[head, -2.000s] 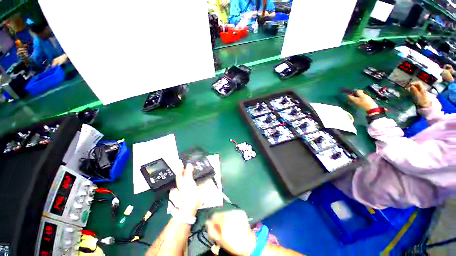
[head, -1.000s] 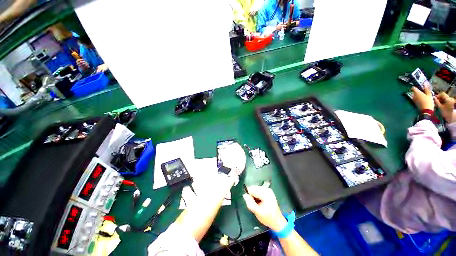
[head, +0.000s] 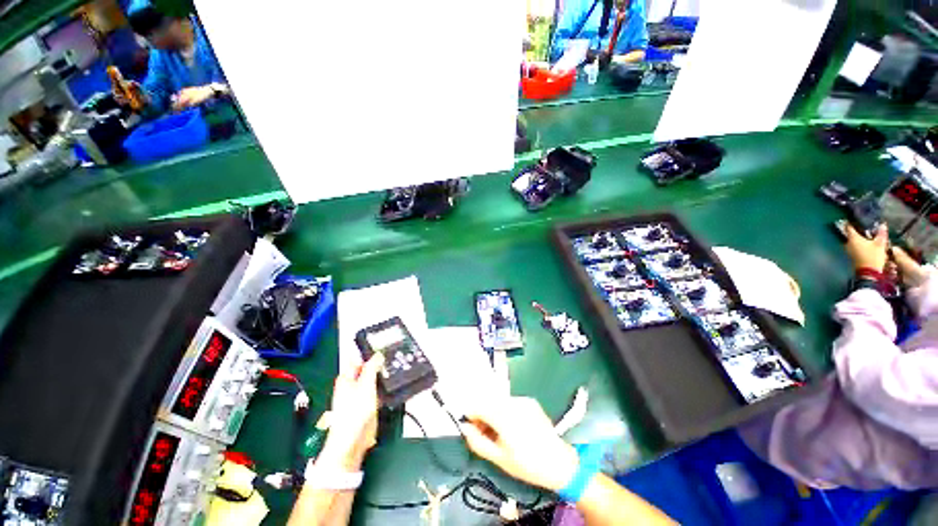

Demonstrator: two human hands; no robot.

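Note:
My left hand (head: 356, 411) holds a black handheld unit (head: 397, 360) by its lower left side, over the white paper sheets (head: 463, 360). The unit's small screen is pale above round keys. A thin black test lead (head: 439, 403) meets the unit's lower edge. My right hand (head: 504, 440) pinches the lead's plug end just below and right of the unit. A circuit board assembly (head: 499, 320) lies face up beside the paper. A small loose board with wires (head: 566, 329) lies right of it.
A black component tray (head: 679, 406) of boards is at right, a large black tray (head: 72, 339) at far left. A power supply (head: 195, 385) and blue parts bin (head: 321, 308) stand at left. Dark housings (head: 553, 177) line the back. A person in pink sleeves (head: 874, 360) works at right.
My left hand has left the circuit board and now holds the handheld unit, raised from the paper. My right hand has moved the lead to the unit's lower edge. The view has shifted.

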